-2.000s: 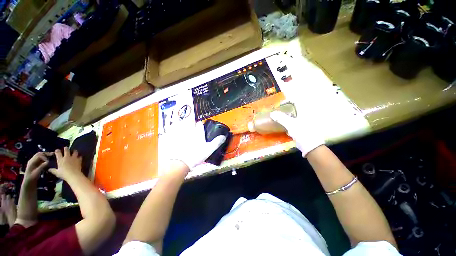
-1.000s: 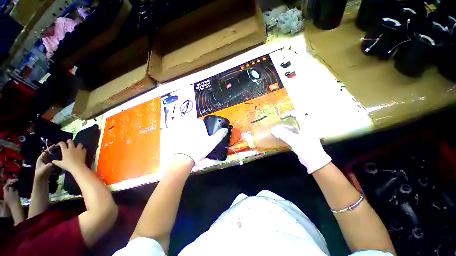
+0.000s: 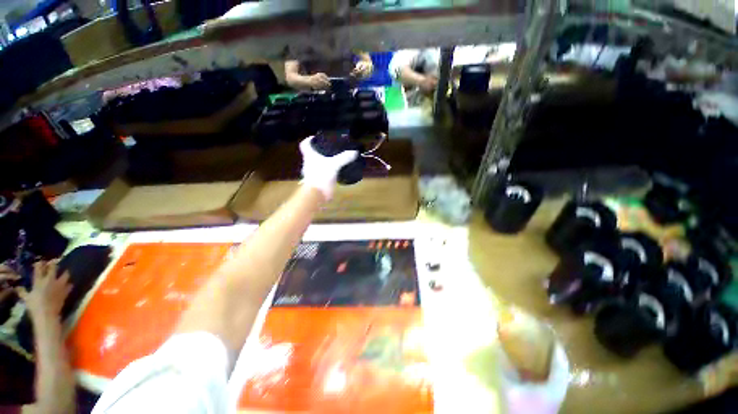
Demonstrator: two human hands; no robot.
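My left hand [image 3: 322, 168], in a white glove, grips a black speaker housing [image 3: 346, 158] at arm's length over the open cardboard tray [image 3: 364, 196]. Thin pale lead wires stick out from the housing's right side. My right hand [image 3: 538, 384], white-gloved and blurred, is low at the right, cut off by the bottom edge. It holds the tan translucent glue bottle [image 3: 526, 344]. The printed work mat [image 3: 348, 356] lies below, with orange and black panels.
Several black housings [image 3: 599, 267] with pale inner rings stand on the brown surface at right. A shelf post [image 3: 518, 105] rises behind a whitish plastic wad [image 3: 443, 198]. Black parts fill a raised tray behind. A neighbour's hand [image 3: 46, 289] is at left; other people's arms show beyond.
The view has tilted up. My left hand has moved from the mat up and forward over the tray with the housing. My right hand has moved right with the bottle, off the orange panel.
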